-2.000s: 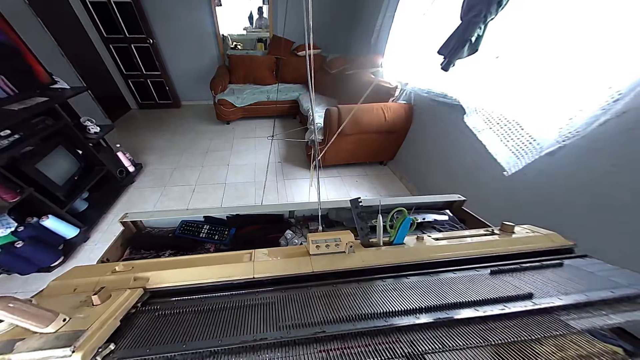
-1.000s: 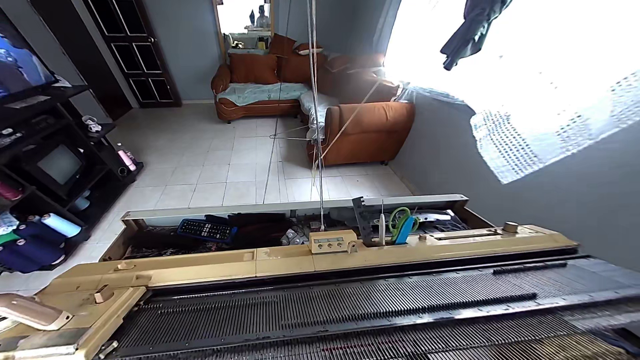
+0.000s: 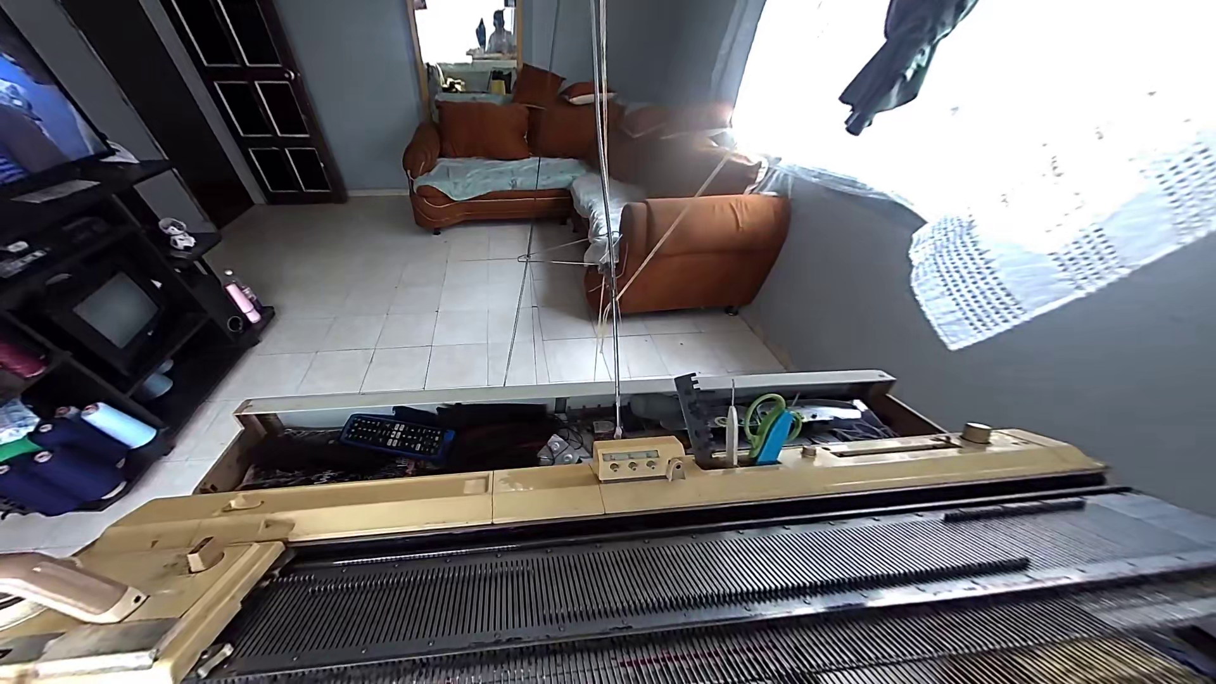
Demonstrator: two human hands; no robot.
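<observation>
Neither of my hands is in view. A beige knitting machine spans the foreground, its upper needle bed [image 3: 456,589] lined with metal needles. Below it part of a second needle bed [image 3: 760,655] shows. The carriage [image 3: 142,608], with a curved handle [image 3: 71,584], sits at the left end. A row counter [image 3: 638,460] stands at mid rail. Yarn strands [image 3: 616,351] hang down behind it. Right of the counter stand green-handled scissors [image 3: 763,425], a blue tool [image 3: 777,438], a white-handled tool [image 3: 731,437] and a dark notched strip [image 3: 694,423].
An open tray [image 3: 323,400] behind the machine holds a remote control [image 3: 397,436] and dark items. Yarn cones [image 3: 119,425] and a small television [image 3: 116,309] fill black shelves at left. An orange sofa [image 3: 708,252] stands beyond; a white lace curtain [image 3: 988,275] hangs at right.
The lace curtain at the right has shifted its shape and hem. The machine's carriage stays at the left end.
</observation>
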